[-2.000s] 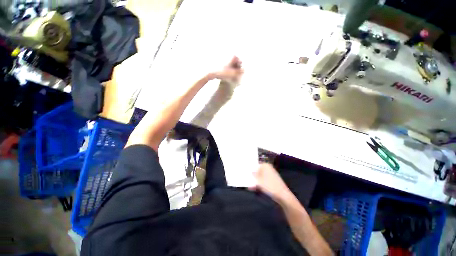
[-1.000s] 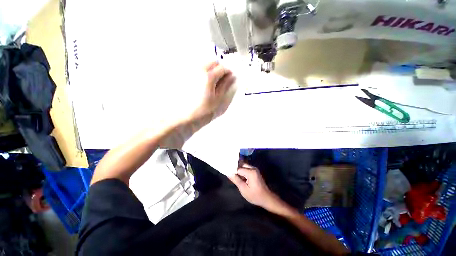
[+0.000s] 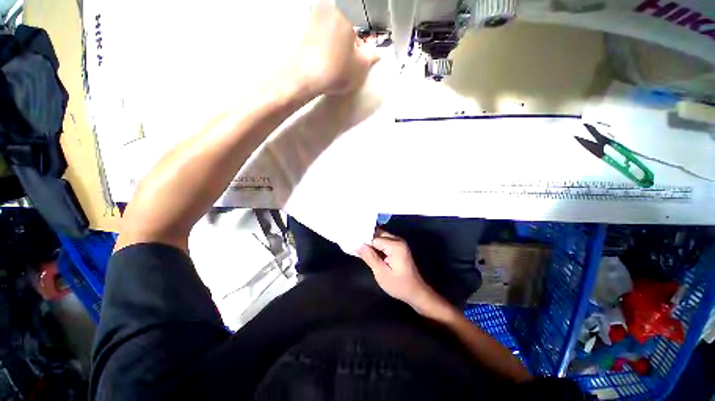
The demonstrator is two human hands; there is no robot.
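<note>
A white fabric piece [image 3: 333,211] lies over the front table edge, almost the same white as the tabletop. My right hand [image 3: 393,265] is below the table edge and pinches its lower corner. My left hand [image 3: 333,51] is at the top, close left of the needle area [image 3: 427,59] of the sewing machine [image 3: 533,66]. Its fingers point to the presser area; fabric runs beside and under the hand, but glare hides whether they grip it.
Green snips [image 3: 619,155] lie right of the machine bed, above a printed ruler [image 3: 580,190]. A dark garment [image 3: 35,117] hangs at the left table end. Blue crates [image 3: 576,294] stand under the table, one holding red scraps [image 3: 652,309]. White cloth [image 3: 235,262] lies below the left edge.
The view has moved in over the machine and tilted. My left hand has moved up to the needle area. My right hand still holds the fabric corner below the edge.
</note>
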